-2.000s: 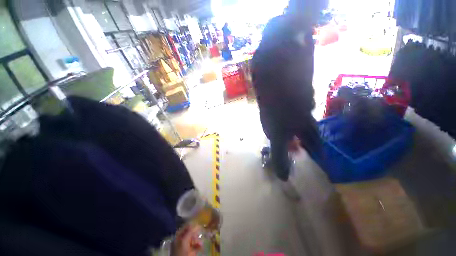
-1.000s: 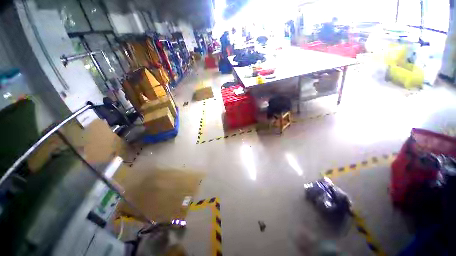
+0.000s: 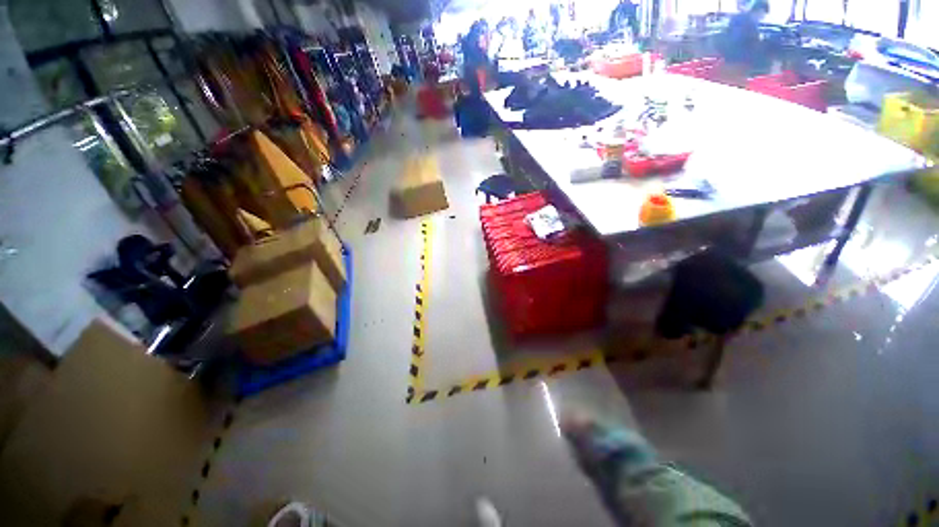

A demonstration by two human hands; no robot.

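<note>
My right hand (image 3: pixel 580 428) shows blurred at the end of a pale green sleeve, low and right of the picture's middle, over the floor. Its fingers cannot be made out, and no held thing can be seen. A pale round rim (image 3: pixel 294 514), perhaps that of the clear cup, is cut off by the bottom edge at the left. No fingers can be made out around it. My left hand is not in view.
A red crate stack (image 3: pixel 546 270) stands by a white table (image 3: pixel 783 144) holding dark cloth. A black stool (image 3: pixel 710 295) stands in front. Boxes sit on a blue trolley (image 3: pixel 343 329) at left; another box (image 3: pixel 419 188) lies ahead in the aisle. Striped tape marks the floor.
The view has moved forward along the aisle. The dark-clothed person, blue bin and near rack have left view. The hand with the cup, seen earlier at the bottom, is gone; my right arm has appeared.
</note>
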